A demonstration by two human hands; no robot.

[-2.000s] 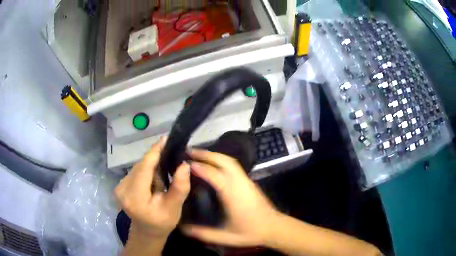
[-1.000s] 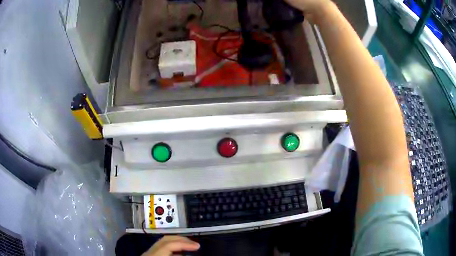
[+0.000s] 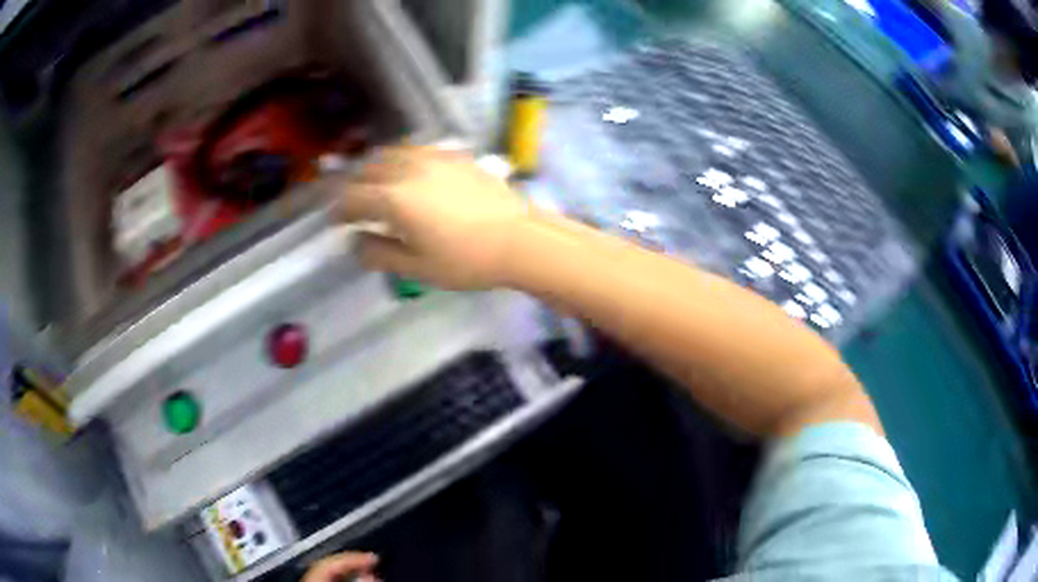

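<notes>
The grey-white test box [image 3: 228, 307] stands open at the left. A dark curved shape [image 3: 245, 114], which looks like the headphones, lies blurred on the red pad [image 3: 290, 127] inside it. A small white box [image 3: 148, 210] sits at the pad's left. My right hand [image 3: 427, 216] is over the box's front rim near the right corner, fingers bent; blur hides whether it holds anything. Only some fingers of my left hand [image 3: 342, 566] show at the bottom edge, below the keyboard shelf; the rest is cut off.
The box front has a red button [image 3: 287, 344] and green buttons [image 3: 181, 412]. A keyboard [image 3: 398, 438] and control pad [image 3: 245, 529] are on the shelf below. A blister tray of small parts [image 3: 728, 193] lies on the green bench [image 3: 945, 392]. A person [image 3: 1007, 68] is at the far right.
My right hand has come back from inside the chamber to its front rim. The headphones are no longer in my hand inside the chamber. The view has turned right and tilted.
</notes>
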